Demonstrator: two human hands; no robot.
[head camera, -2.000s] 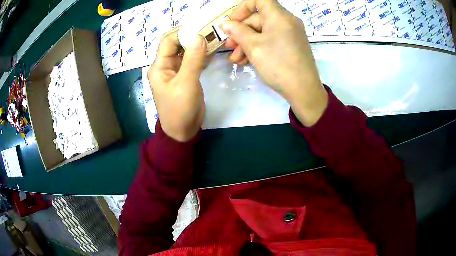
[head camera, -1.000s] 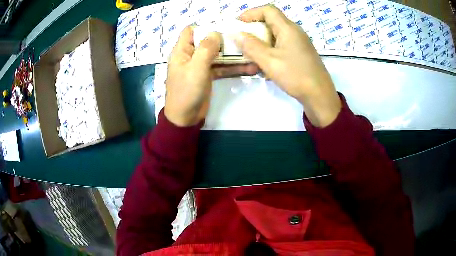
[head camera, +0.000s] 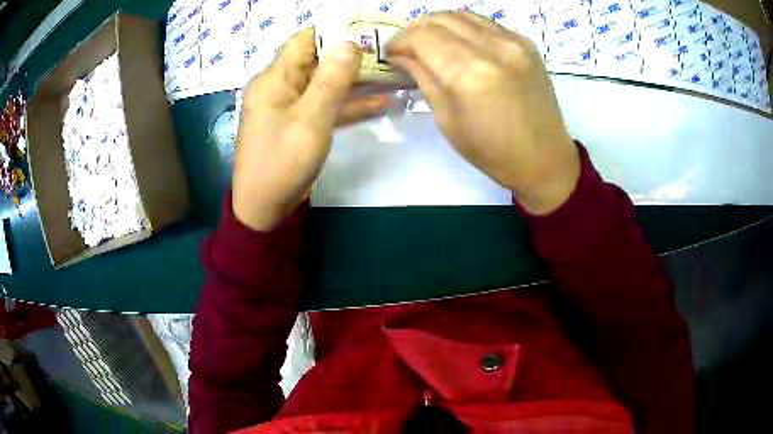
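Observation:
A cream plastic housing (head camera: 390, 75) is held over the far part of the bench, with a small dark insert (head camera: 367, 42) in its opening. My left hand (head camera: 292, 123) grips the housing's left side, thumb on its face. My right hand (head camera: 487, 97) is at its right side, fingertips bent at a small whitish piece beside the opening; I cannot tell if they hold the piece or the housing. The adhesive sheet (head camera: 610, 34) with blue print lies behind the hands. A glossy white release liner (head camera: 661, 144) lies below them.
A brown cardboard box (head camera: 157, 127) of small white pieces stands at the left on the dark green bench (head camera: 398, 254). Red wires with small ends (head camera: 13, 140) lie at the far left edge. A ridged bin (head camera: 97, 356) is below the bench edge.
The housing has tilted to show its opening again after its pale face showed one second ago. My left hand has moved left, my right fingers have shifted, and the view has shifted.

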